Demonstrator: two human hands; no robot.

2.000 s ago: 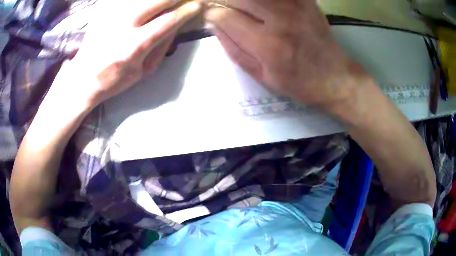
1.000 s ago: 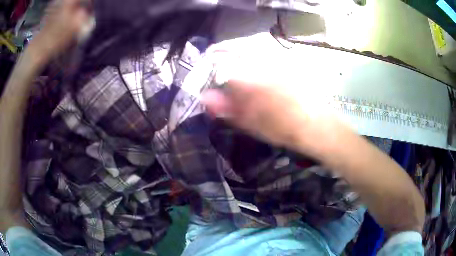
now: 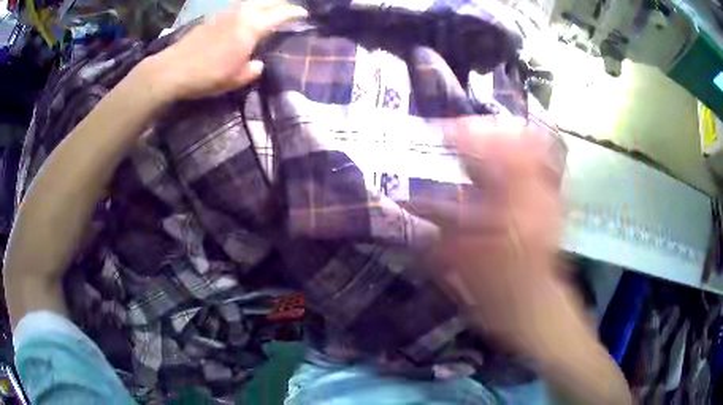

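The plaid garment piece (image 3: 329,150), dark purple-brown and white with thin tan lines, is spread over the table and hangs down to my lap. My left hand (image 3: 230,49) is at its upper left edge, with fabric between the fingers and thumb. My right hand (image 3: 499,198) is strongly blurred over the right part of the cloth, fingers apart; whether it touches the cloth is unclear. A darker bunched strip of the cloth (image 3: 412,30) runs across the top. The needle area cannot be made out.
The white table edge with faint scale marks (image 3: 634,213) shows at the right, beside a pale machine surface (image 3: 634,103). A yellow item (image 3: 707,126) is at the far right. A blue frame (image 3: 622,316) stands below right. More bunched plaid (image 3: 158,277) lies lower left.
The plaid piece has been spread across the table, covering much of its white surface. My left hand has moved right to the cloth's upper edge. My right hand has moved right over the cloth.
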